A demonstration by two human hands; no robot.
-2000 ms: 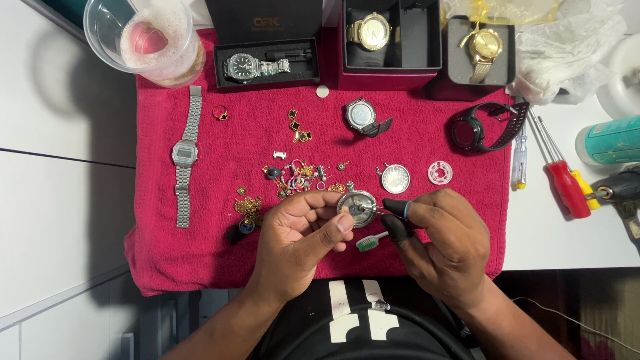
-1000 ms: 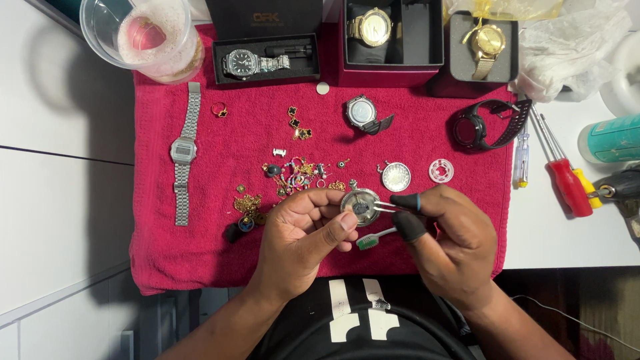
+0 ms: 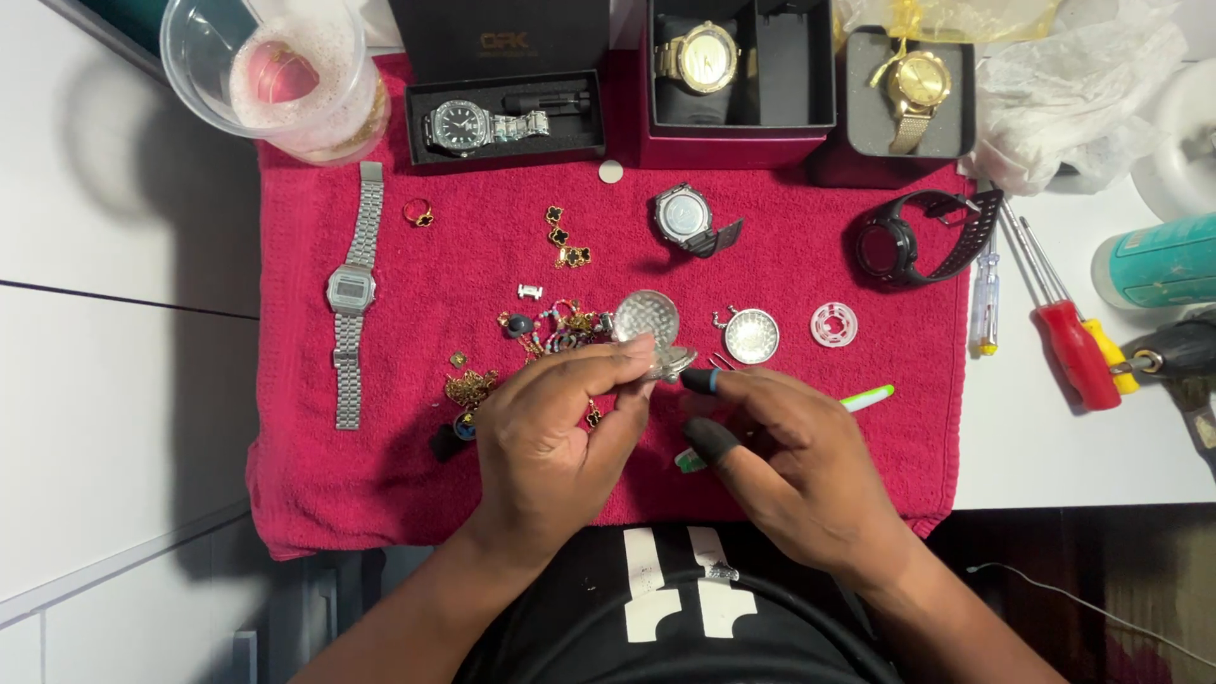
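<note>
My left hand holds a round silver pocket watch between thumb and fingers; its silver lid stands raised behind it. Close to the watch's right edge is my right hand, its thumb and a fingertip in black covers, the two apart. Thin tweezer tips show just beyond the right fingers; whether that hand still grips the tweezers is hidden. A round silver cover and a clear plastic ring lie on the red towel. A toothbrush is partly behind my right hand.
Jewellery lies piled behind my left hand. A silver digital watch is at left, a black watch at right. Boxed watches and a plastic cup of foamy liquid line the back. Screwdrivers lie on the white table.
The watch, earlier face up with tweezers on it, is now tilted with its lid showing raised. The right fingers have parted, and the tweezers no longer reach into the watch.
</note>
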